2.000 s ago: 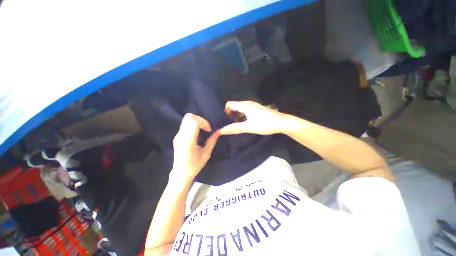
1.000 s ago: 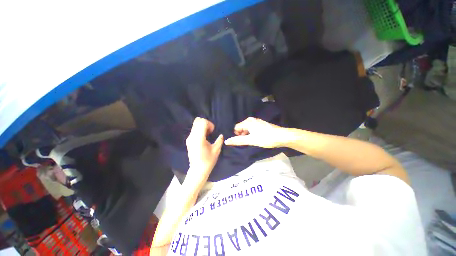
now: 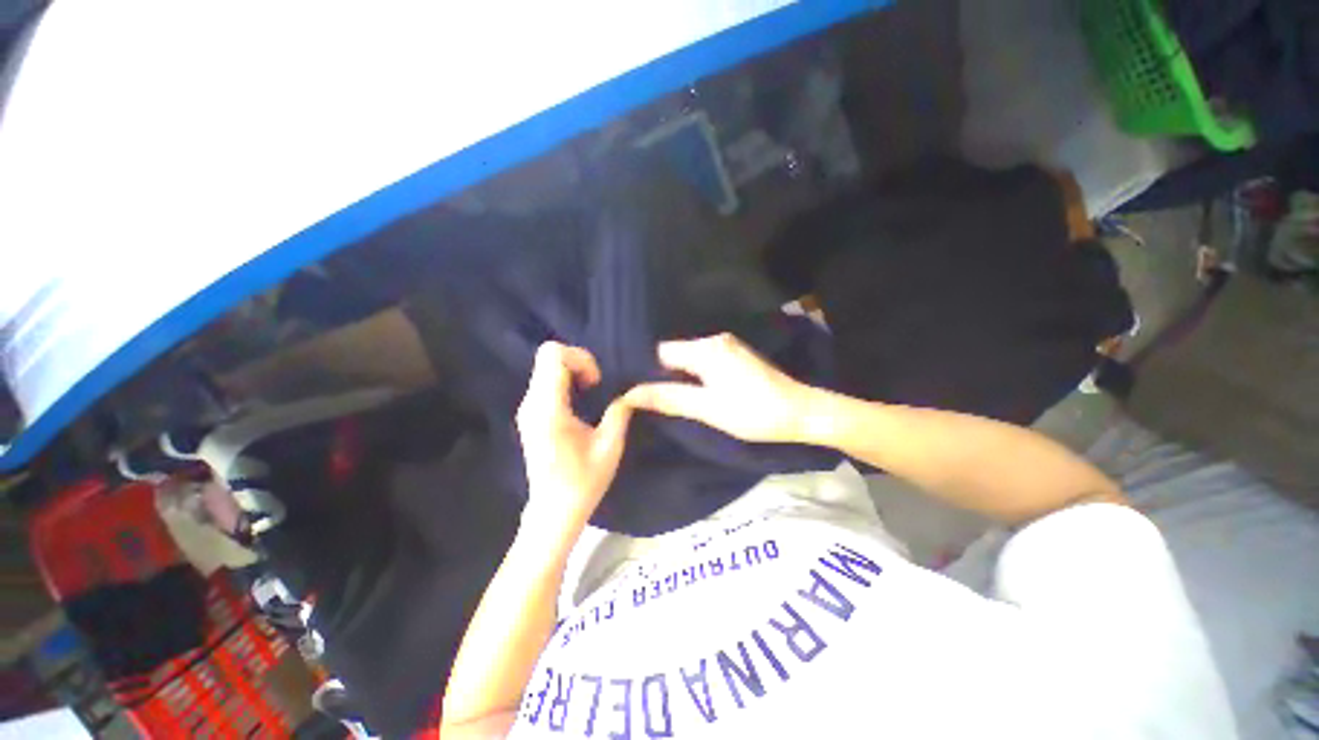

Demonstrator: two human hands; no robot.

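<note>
A navy garment (image 3: 622, 289) lies bunched across the lap below the white table. My left hand (image 3: 567, 434) is on its near part, fingers curled, thumb pointing up and right. My right hand (image 3: 735, 388) comes in from the right, fingers curled, its thumb tip meeting my left thumb over the cloth. Both hands pinch the dark cloth at the thumbs and fingers. The exact edge or seam between them is too dark to tell. No cutting tool shows in either hand.
A white table (image 3: 362, 116) with a blue edge spans the upper left. A black cloth pile (image 3: 955, 289) lies right of the lap. A red crate (image 3: 217, 665) holding dark cloth is lower left, with striped bands beside it. A green basket (image 3: 1150, 72) is upper right.
My hands have come together from a small gap one second ago, so the thumbs now touch. The garment folds between and above them have shifted. The camera view has moved slightly.
</note>
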